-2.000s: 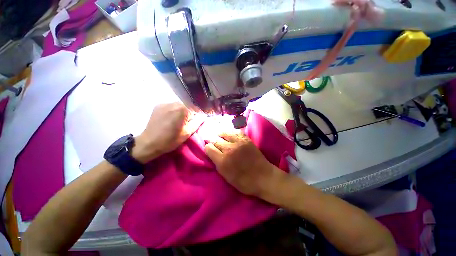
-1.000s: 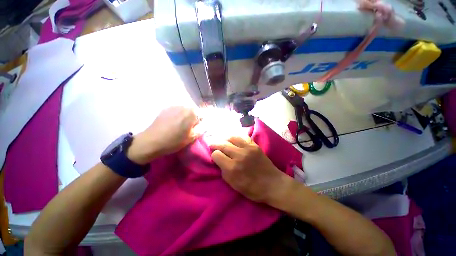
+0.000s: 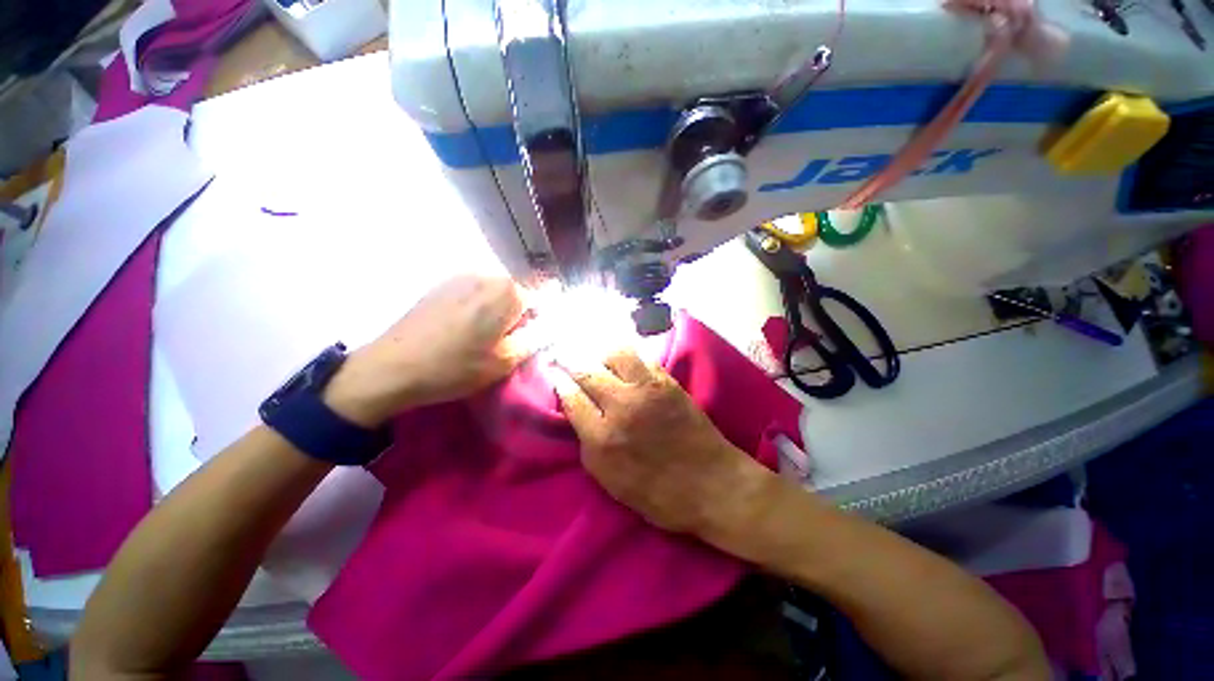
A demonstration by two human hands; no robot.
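Observation:
A magenta fabric panel [image 3: 533, 545] lies under the sewing machine head [image 3: 626, 80] and hangs over the table's front edge. My left hand [image 3: 453, 339] grips the fabric just left of the needle area, with a dark watch on the wrist. My right hand [image 3: 652, 432] holds the same fabric just in front of the needle, fingers bent. The fingertips of both hands and the presser foot are washed out by lamp glare. A dark round metal part [image 3: 651, 317] shows right of the glare.
Black shears [image 3: 839, 339] lie right of the needle, with yellow and green loops [image 3: 847, 225] behind. A purple pen-like tool [image 3: 1089, 329] lies farther right. Magenta [image 3: 87, 412] and pale [image 3: 100, 226] pieces lie at left. More fabric [image 3: 1052, 599] hangs below the table at right.
Both hands stay on the fabric near the needle. The fabric's lower left part has shifted and now hangs in a pointed fold. The view has shifted slightly.

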